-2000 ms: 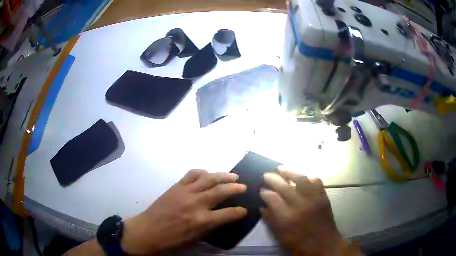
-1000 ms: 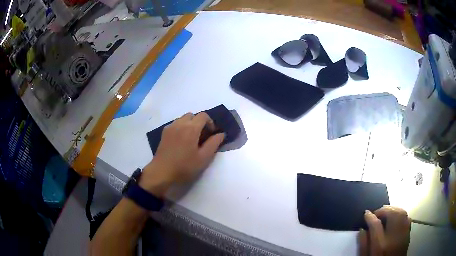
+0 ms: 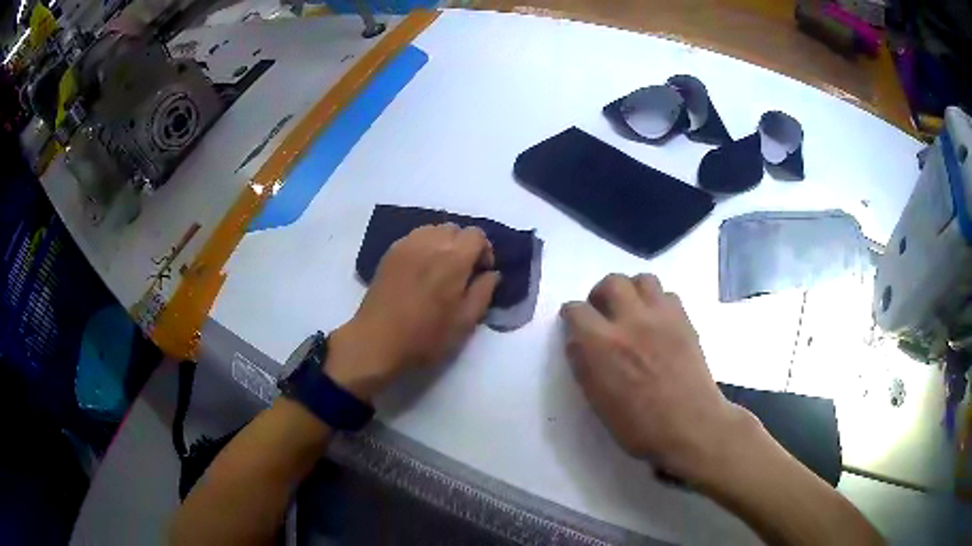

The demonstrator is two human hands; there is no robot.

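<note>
My left hand (image 3: 432,283) is on a dark panel (image 3: 400,229) at the left, with its fingertips pinching the panel's surface. A grey piece (image 3: 522,311) shows from under the panel's right end. My right hand (image 3: 629,341) is over the middle of the table, fingers bent and slightly apart, with nothing seen in it. Another dark panel (image 3: 794,421) lies at the right, partly hidden behind my right forearm.
A dark panel (image 3: 613,192) lies farther back, with curled black and grey pieces (image 3: 652,112) behind it. A grey panel (image 3: 789,254) lies beside the sewing machine head (image 3: 927,240). Another machine (image 3: 160,123) stands at left. A ruler tape (image 3: 448,485) runs along the front edge.
My right hand has left the right-hand panel and moved left to mid-table. The left panel, under my left hand, has turned and shifted slightly. Earlier, both hands were on the near panel.
</note>
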